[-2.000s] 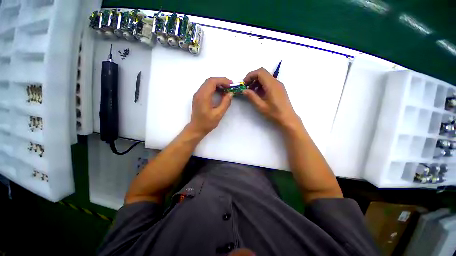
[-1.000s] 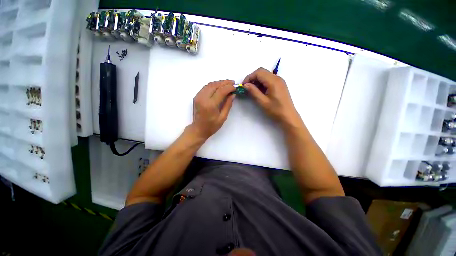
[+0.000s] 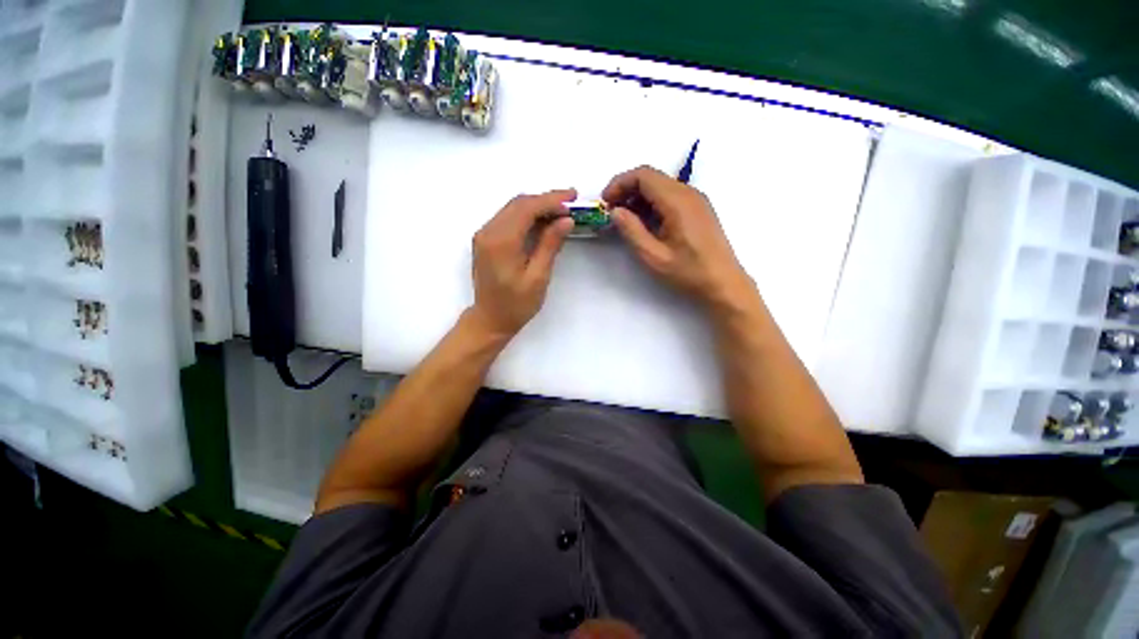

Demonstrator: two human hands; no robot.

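Note:
A small green circuit board (image 3: 590, 217) with white and yellow parts is held between both hands above the white work sheet (image 3: 600, 325). A silvery edge shows along its lower side. My left hand (image 3: 515, 258) grips its left end between thumb and fingers. My right hand (image 3: 672, 235) grips its right end with thumb and fingertips. The fingers cover both ends of the board. A slim, dark, pointed tool (image 3: 690, 162) lies just beyond my right hand, partly hidden by it.
Assembled units (image 3: 419, 75) stand in a row at back left. A black electric screwdriver (image 3: 269, 250), dark screws (image 3: 302, 136) and a slim metal tool (image 3: 339, 220) lie left. White compartment trays stand left (image 3: 147, 287) and right (image 3: 956, 312). A translucent lower tray (image 3: 281, 437) shows below.
The board has turned in my fingers; more of its face and a silvery lower edge now show. My left fingers have shifted and opened slightly around it. The right hand has barely moved.

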